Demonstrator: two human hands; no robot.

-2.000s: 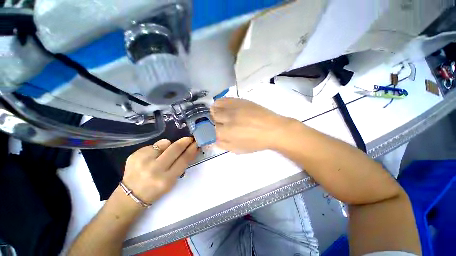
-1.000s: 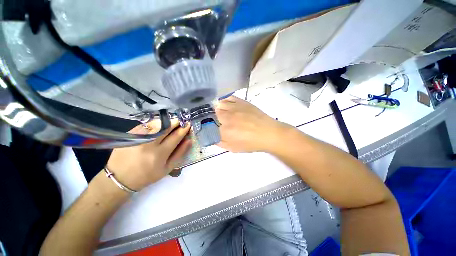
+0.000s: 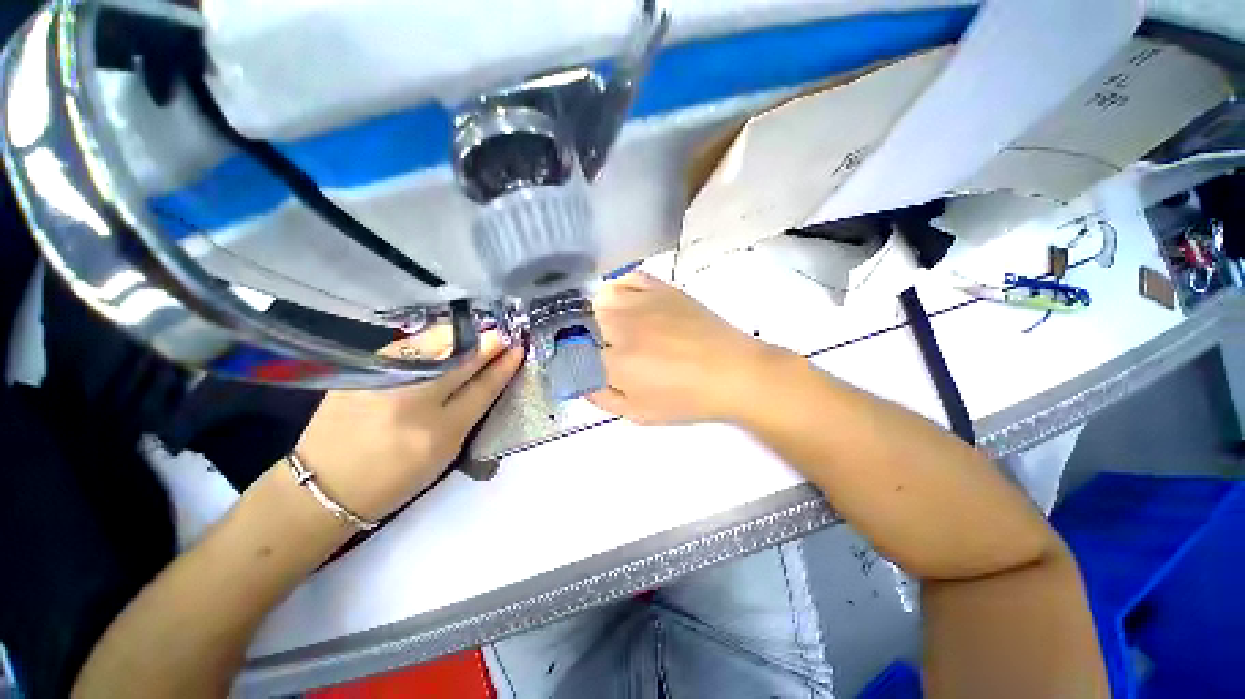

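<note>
The white and blue sewing machine head (image 3: 369, 150) fills the upper left, with a ribbed grey knob (image 3: 535, 235) on its front. A grey-blue block (image 3: 576, 366) sits beside the needle area. My left hand (image 3: 403, 417), with a bracelet at the wrist, lies over black cloth (image 3: 253, 434), its fingertips at the presser foot, partly hidden by the machine. My right hand (image 3: 669, 352) is just right of the grey-blue block, its fingers bent and their tips hidden behind it. The frames do not show what it holds. The metal needle plate (image 3: 516, 412) shows between the hands.
A narrow black strip (image 3: 937, 363) hangs over the table's front edge at right. Thread snips (image 3: 1045, 292) lie behind it. Beige paper with writing (image 3: 819, 137) is on the machine. Black cloth lies at far left. A blue crate (image 3: 1161, 560) and a red thing (image 3: 410, 679) are below.
My left hand has moved in from the front, its fingertips now at the presser foot, and more needle plate shows. The black cloth has shifted. My right hand stays beside the block. The view has shifted.
</note>
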